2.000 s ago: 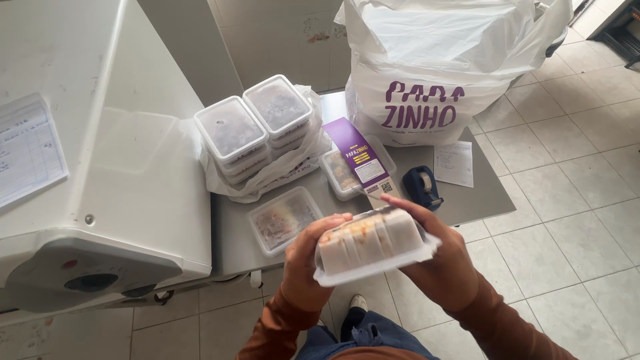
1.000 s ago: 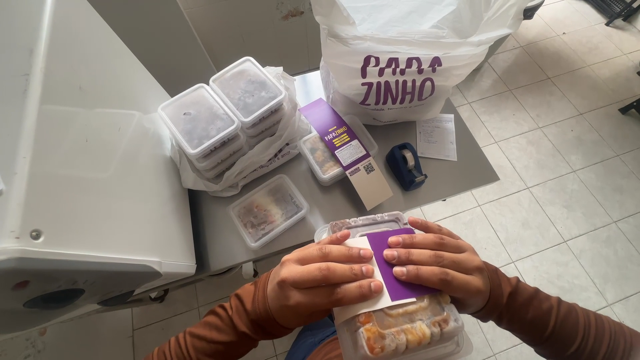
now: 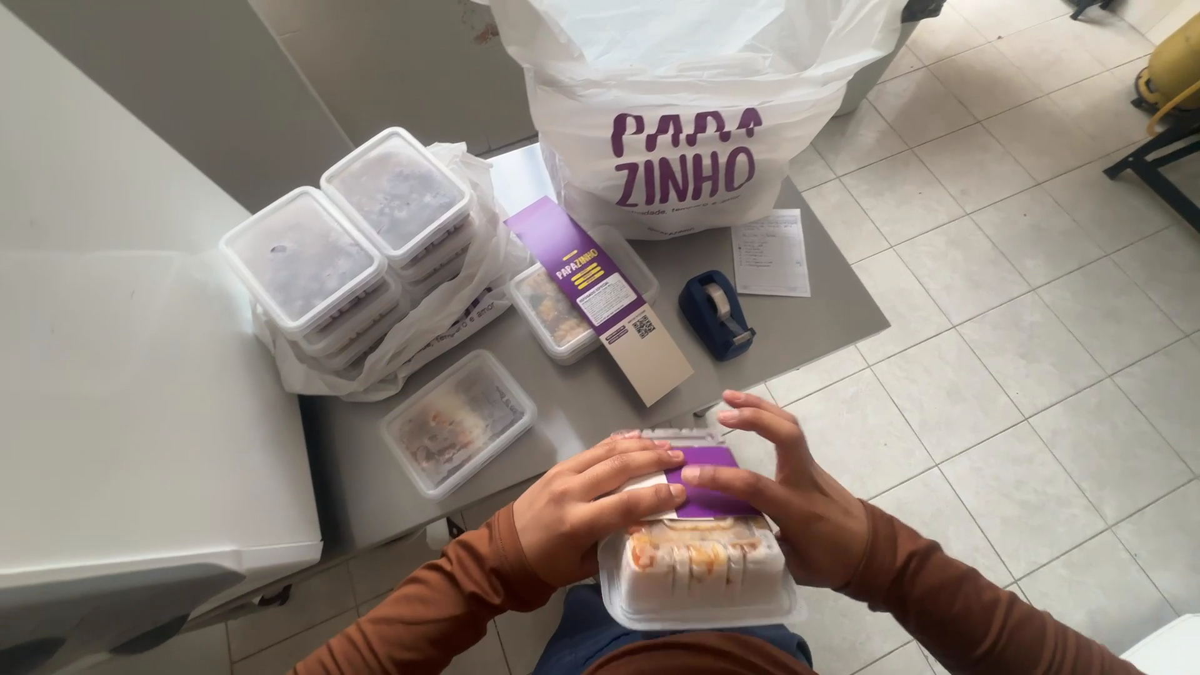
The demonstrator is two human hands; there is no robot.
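Observation:
A clear plastic food container (image 3: 698, 572) is held in front of my body, its ribbed side facing me and food visible through it. A purple and white cardboard sleeve (image 3: 714, 483) lies wrapped across it. My left hand (image 3: 600, 497) grips the container and presses the sleeve's white part. Over the purple part, my right hand (image 3: 797, 497) rests its index finger, with other fingers raised and its palm against the container's side. Beyond my hands, another purple and beige sleeve (image 3: 605, 295) lies across a lidded food container (image 3: 553, 314).
Stacked lidded containers (image 3: 305, 258) stand in a plastic bag (image 3: 375, 370) at left. A single container (image 3: 459, 422) lies nearer. A blue tape dispenser (image 3: 717, 314), a paper slip (image 3: 771, 253) and a large white bag (image 3: 684, 122) are on the grey table (image 3: 806, 328). A white appliance (image 3: 141, 375) borders the left.
The container was bare, its underside up, two seconds ago; a sleeve now lies over it. Since one second ago, my right hand's fingers have lifted and spread from the purple part.

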